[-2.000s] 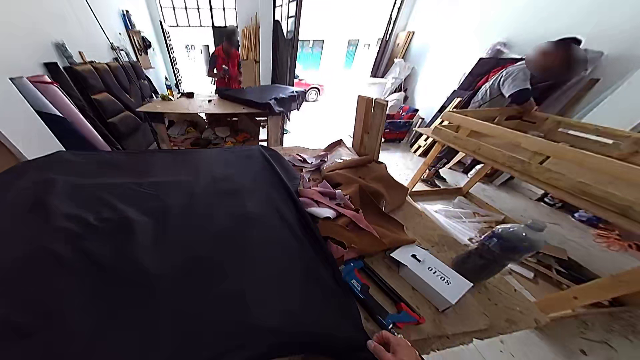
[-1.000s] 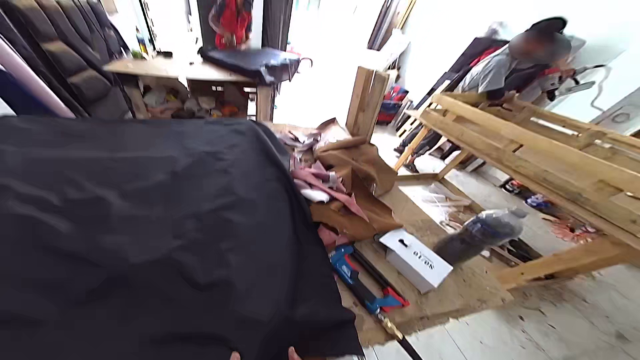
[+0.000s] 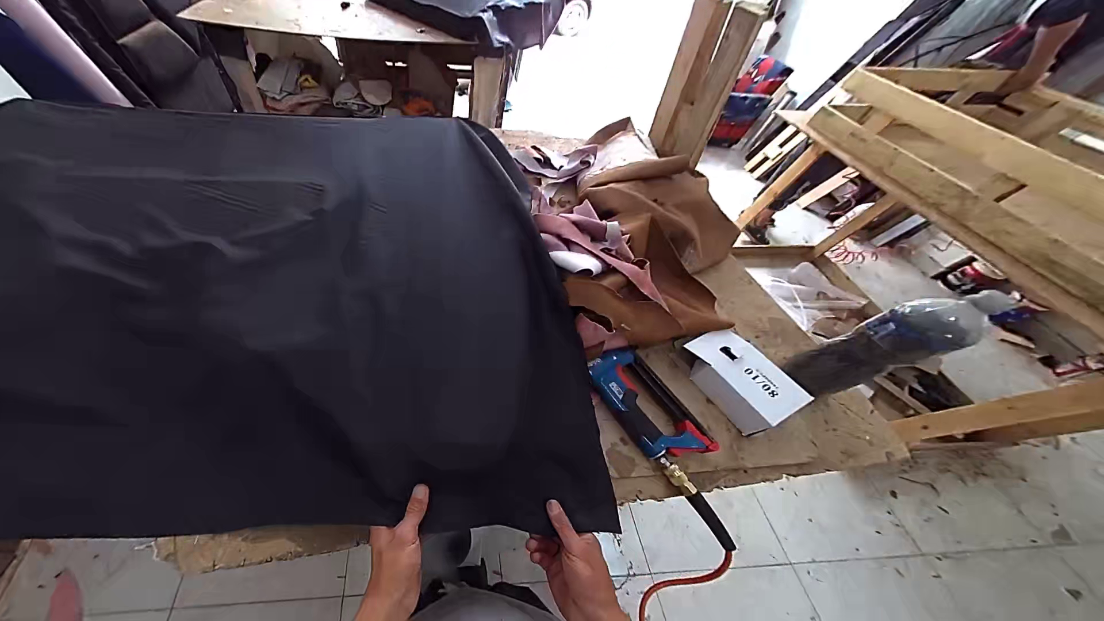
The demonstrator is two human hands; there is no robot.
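Black sheet material (image 3: 285, 328), smooth and slightly wrinkled, drapes over the wooden worktable. At its near edge my left hand (image 3: 398, 548) pinches the hem, thumb on top and fingers hidden beneath. My right hand (image 3: 569, 556) grips the same edge close to the sheet's right corner, thumb up. Right of the sheet lies a blue and red pneumatic stapler (image 3: 642, 410), joined by a brass fitting to a red air hose (image 3: 690, 580). Beside it is a white cardboard box (image 3: 750, 379) with printing on it.
Brown and pink leather-like scraps (image 3: 655, 233) are heaped behind the stapler. A plastic bottle (image 3: 897, 336) with dark contents lies at the table's right. Beyond stands a wooden frame (image 3: 966, 164), with a person's arm (image 3: 1044, 52) at it. Another worktable (image 3: 319, 19) stands at the back.
Both hands are now in full view on the sheet's near edge; a second ago only fingertips showed there, and earlier one hand at the corner. The view has tilted down.
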